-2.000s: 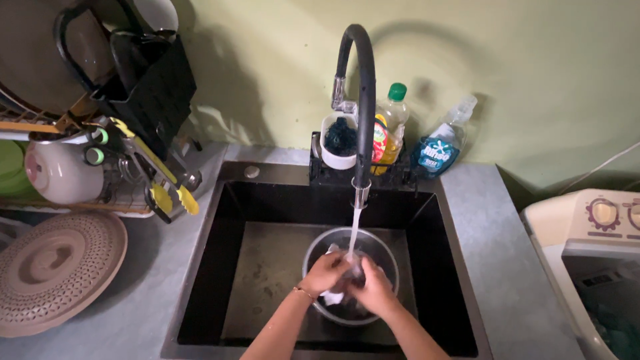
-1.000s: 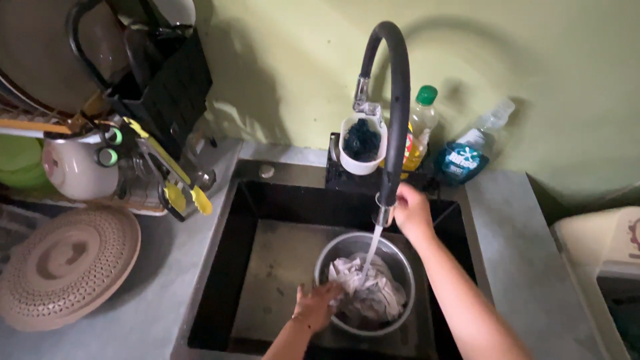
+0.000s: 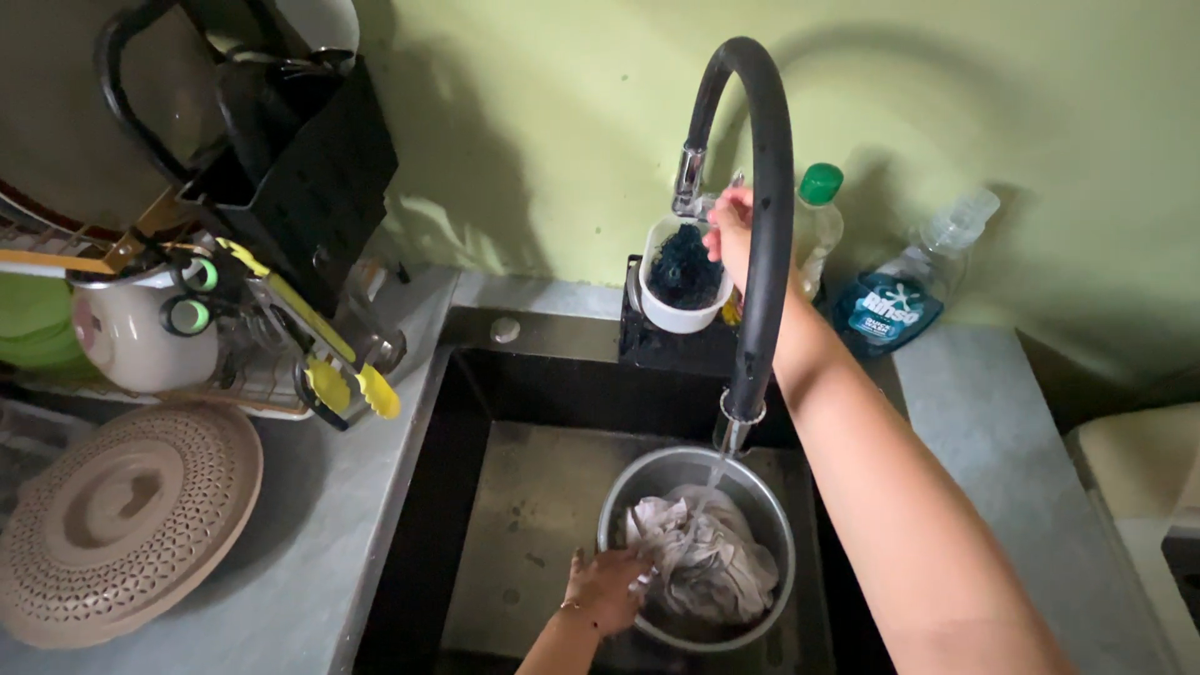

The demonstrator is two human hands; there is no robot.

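Note:
My right hand reaches up to the faucet's metal valve, fingers bent around the handle area, partly behind the black flexible spout. Water runs from the spout onto a wet, pale cloth bunched in a round metal basin. The basin stands in the black sink. At the basin's left rim is my left hand, its fingertips at the edge of the cloth; whether they grip it cannot be told.
Behind the sink stand a white container with a dark scrubber, a green-capped bottle and a blue detergent bottle. On the left are a perforated beige lid, yellow-tipped tongs, a black utensil holder and a dish rack.
Both hands were together on the cloth under the water. My right hand has left it, passed by the spout's end and moved up to the valve. My left hand has stayed by the basin.

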